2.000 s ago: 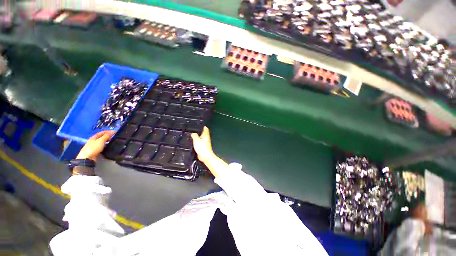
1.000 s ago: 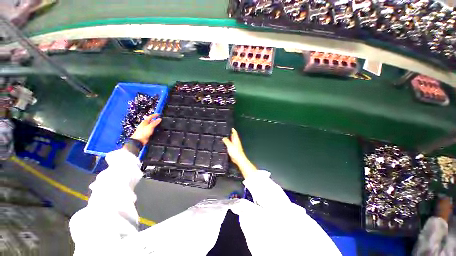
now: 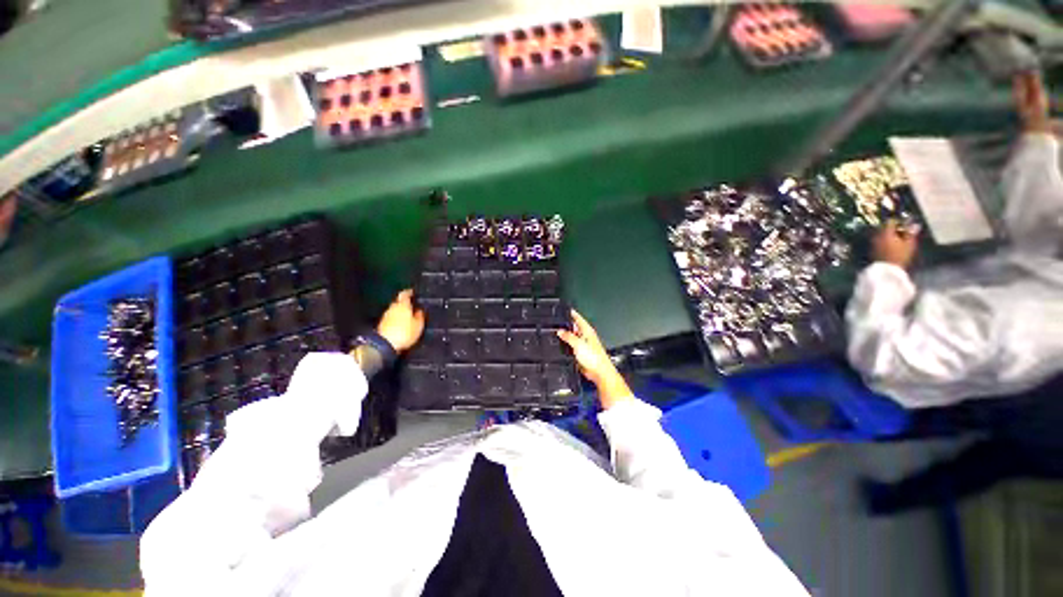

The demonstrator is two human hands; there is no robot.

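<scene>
A black tray (image 3: 490, 344) with a grid of pockets lies in front of me. Small metal parts (image 3: 513, 233) fill some pockets at its far end; the nearer pockets hold none. My left hand (image 3: 402, 323), with a dark wrist band, grips the tray's left edge. My right hand (image 3: 589, 350) grips its right edge. A stack of black trays (image 3: 251, 315) stands to the left, its visible pockets without parts. A blue bin (image 3: 82, 402) with loose metal parts (image 3: 132, 362) sits beyond that stack at the far left.
A heap of shiny parts (image 3: 746, 262) lies on a black tray to the right. A neighbour's hand (image 3: 895, 243) is near pale parts (image 3: 872, 187) and a white sheet (image 3: 942, 187). Pink-orange trays (image 3: 373, 103) line the bench's far side. A blue stool (image 3: 711, 443) is below the bench edge.
The tray with parts has moved right, off the tray stack, with both my hands on it. The view has turned right, showing more of the neighbour.
</scene>
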